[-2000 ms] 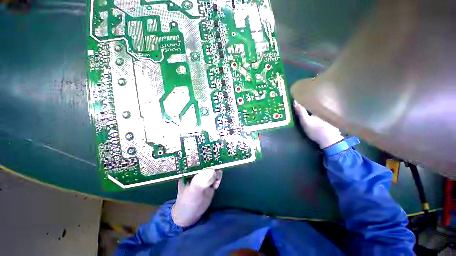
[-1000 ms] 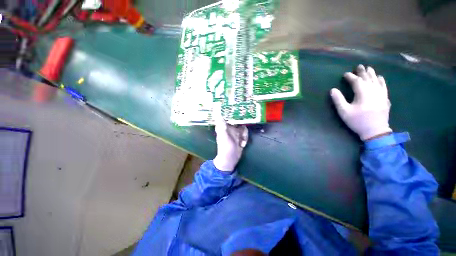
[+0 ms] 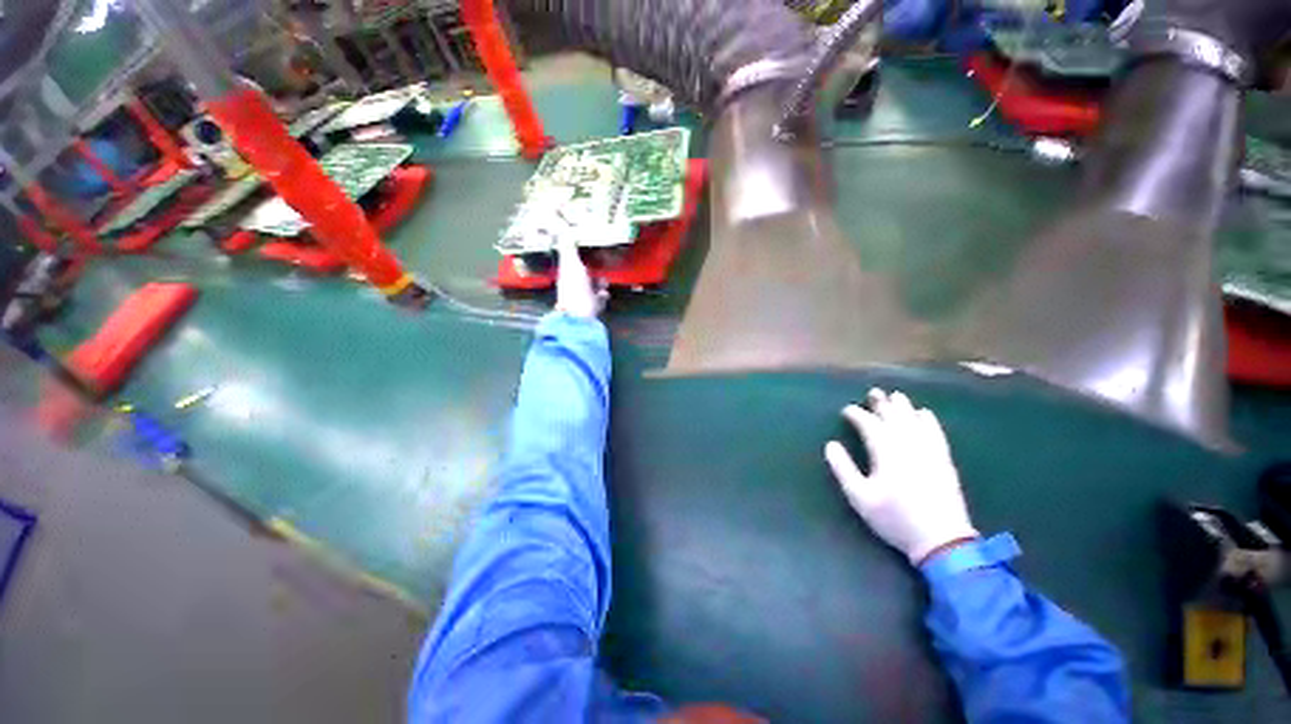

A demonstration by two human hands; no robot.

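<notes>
The green printed circuit board (image 3: 598, 191) lies at the far side of the bench on a red carrier (image 3: 666, 252), solder side up. My left hand (image 3: 578, 283), in a white glove, reaches out to the board's near edge. Its fingertips are at the edge; whether they still grip it cannot be told for sure. My right hand (image 3: 903, 478), in a white glove, rests palm down on the green mat with its fingers apart, holding nothing.
Two clear fume hoods (image 3: 772, 269) hang beyond my right hand. A soldering iron stand (image 3: 1215, 644) is at the right. A slanting red-orange post (image 3: 305, 177) stands left of the board, with more boards on red carriers behind. A red block (image 3: 130, 337) lies far left.
My left hand and the board have moved away to the far side, where the board now lies on a red carrier. My right hand has let go of the board. The view has tilted up.
</notes>
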